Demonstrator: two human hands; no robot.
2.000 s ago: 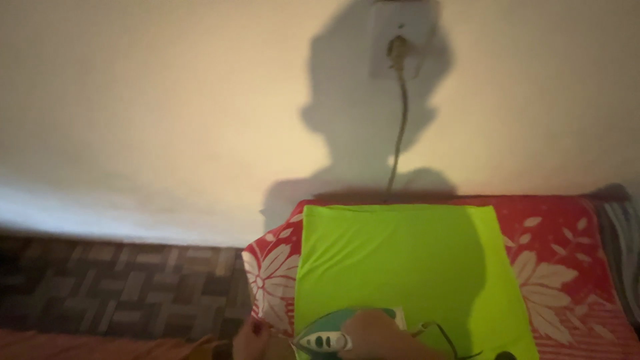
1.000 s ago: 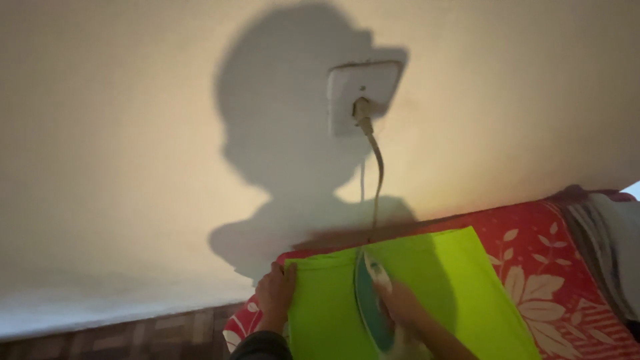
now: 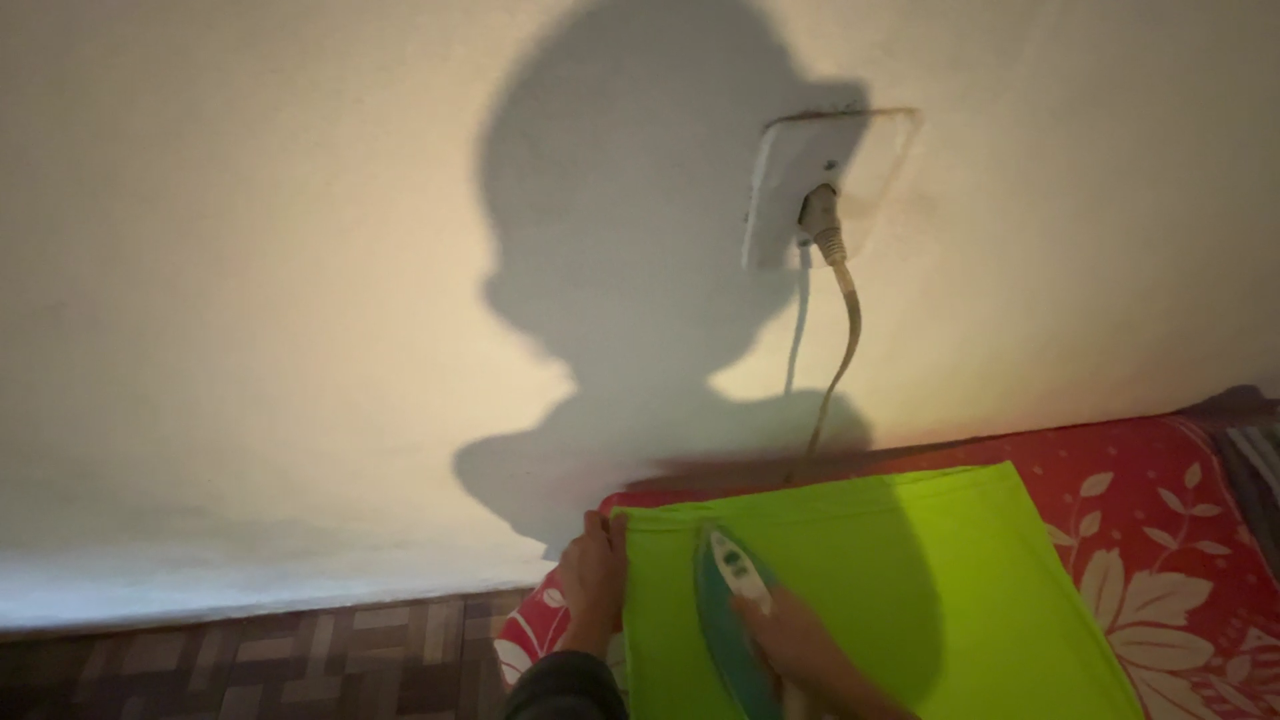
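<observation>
My right hand is closed round the handle of a teal and white clothes iron, which rests on a bright lime-green cloth, its tip pointing toward the wall. At the cloth's far left corner, my left hand lies with its fingers on the edge; whether they pinch the fabric is hard to see. Under the cloth is a red blanket with pale flower patterns. The iron's heel is cut off by the lower edge of the view.
A plug sits in a white wall socket, and its cord runs down behind the blanket's far edge. Patterned parquet floor lies at lower left. Striped dark fabric is at the far right. A shadow falls on the wall.
The iron, crosswise near the cloth's near part two seconds ago, now points toward the wall. My left hand has come to the cloth's far left corner. The view has shifted.
</observation>
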